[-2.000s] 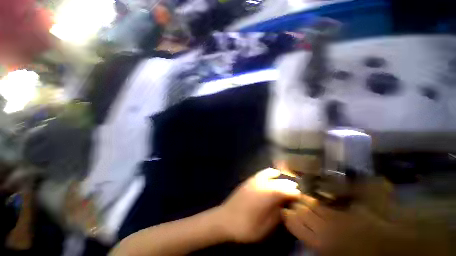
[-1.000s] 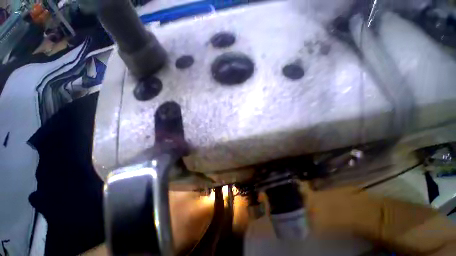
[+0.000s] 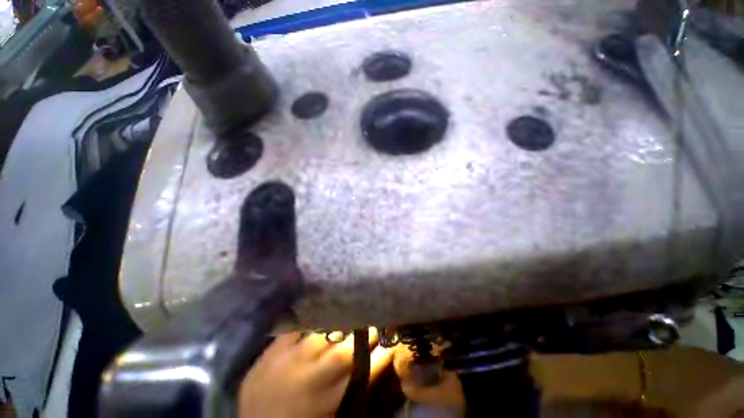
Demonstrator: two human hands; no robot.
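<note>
The white speckled sewing machine head fills most of the head view and hides the needle area. My left hand shows low in the picture, lit yellow under the head, cut off by the bottom edge. My right hand is just right of it, mostly hidden behind the dark tension parts. A dark upright bar stands between the hands. What the fingers hold is hidden. Black fabric lies left of the head. The shiny take-up lever guard is at lower left.
Pale cut panels with dark edges lie in layers at the far left. A grey upright post rises from the head's top left. A blue strip runs behind the head. Mixed items, one orange, are at the top left.
Two seconds ago the view was farther back and blurred, with my left forearm and both hands showing by the needle. Now the machine head is much larger and covers more of the hands.
</note>
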